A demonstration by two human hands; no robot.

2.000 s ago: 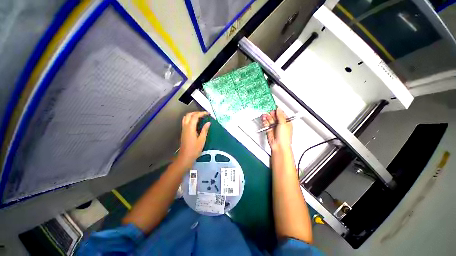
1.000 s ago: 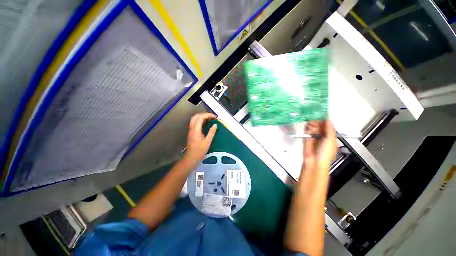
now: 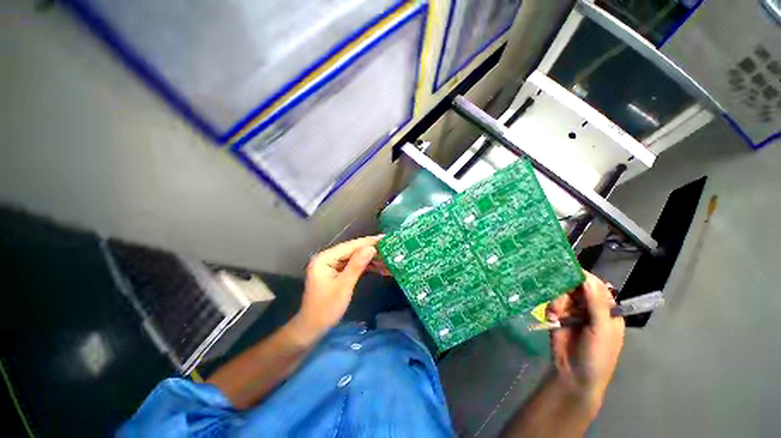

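A green PCB panel [image 3: 484,255] with a grid of repeated circuits is held up, tilted, in front of my body. My left hand [image 3: 336,278] pinches its left corner between thumb and fingers. My right hand [image 3: 589,329] grips its lower right corner. A slim pale stick [image 3: 561,324], a pen or tweezers, also lies in my right hand, its tip pointing left. The panel hides most of the green mat [image 3: 421,193] behind it. The component reel is almost wholly hidden behind the panel.
Conveyor rails [image 3: 557,175] and a white plate [image 3: 561,128] lie beyond the panel. Blue-framed record sheets [image 3: 342,111] hang on the machine side at upper left. A keyboard [image 3: 163,291] is at lower left. A yellow sticker [image 3: 539,311] shows just below the panel.
The panel has come from over the rails toward my body and is now sharp. My left hand has left the mat's edge and taken hold of the panel's left corner. The view has turned and shifted.
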